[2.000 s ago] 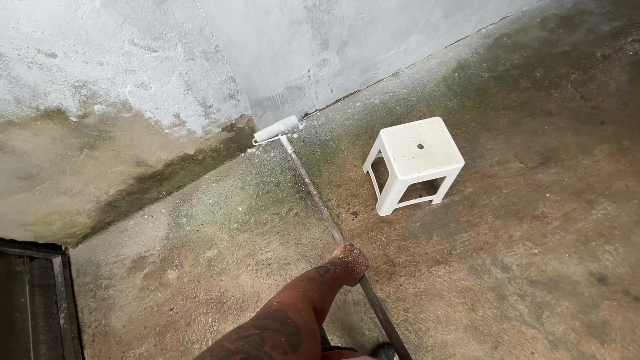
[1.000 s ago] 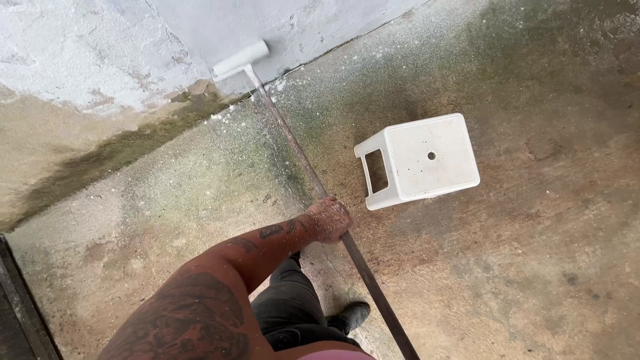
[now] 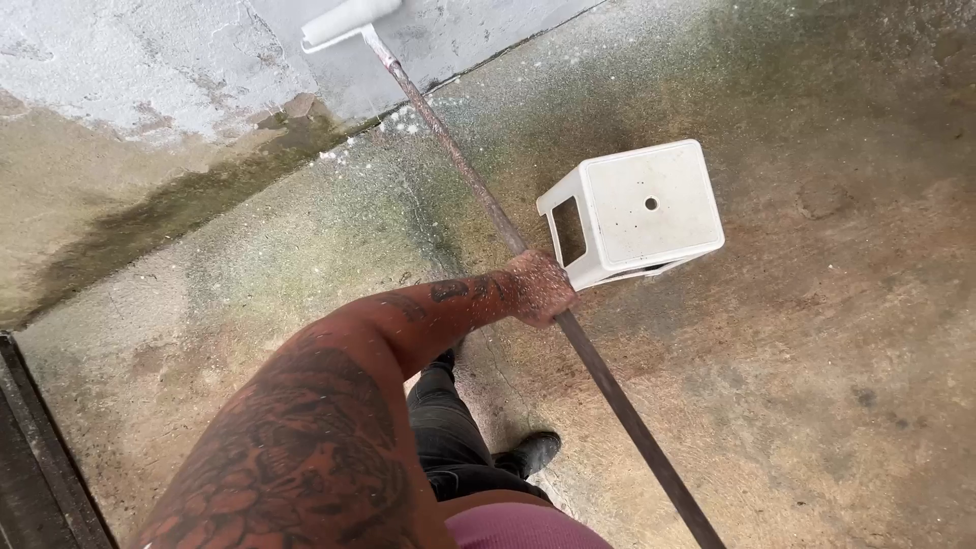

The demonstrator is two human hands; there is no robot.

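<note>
My left hand (image 3: 541, 288) is closed around a long wooden pole (image 3: 629, 415), specked with white paint. The pole runs from the lower right edge up to a paint roller (image 3: 351, 21) at the top. White paint covers the roller sleeve, which lies against the lower part of the painted wall (image 3: 450, 38). Past my hand, the other end of the pole leaves the view. My right hand is not visible.
A white plastic stool (image 3: 663, 221) stands on the stained concrete floor (image 3: 762, 412), just right of my left hand. Paint spatter dots the floor along the wall's base. My dark shoe (image 3: 534, 451) is below. A dark frame edge (image 3: 46, 457) lies at lower left.
The roller has moved from the foot of the wall up onto its painted face. My left hand has stayed closed on the pole. The view has shifted, showing more of my arm and legs.
</note>
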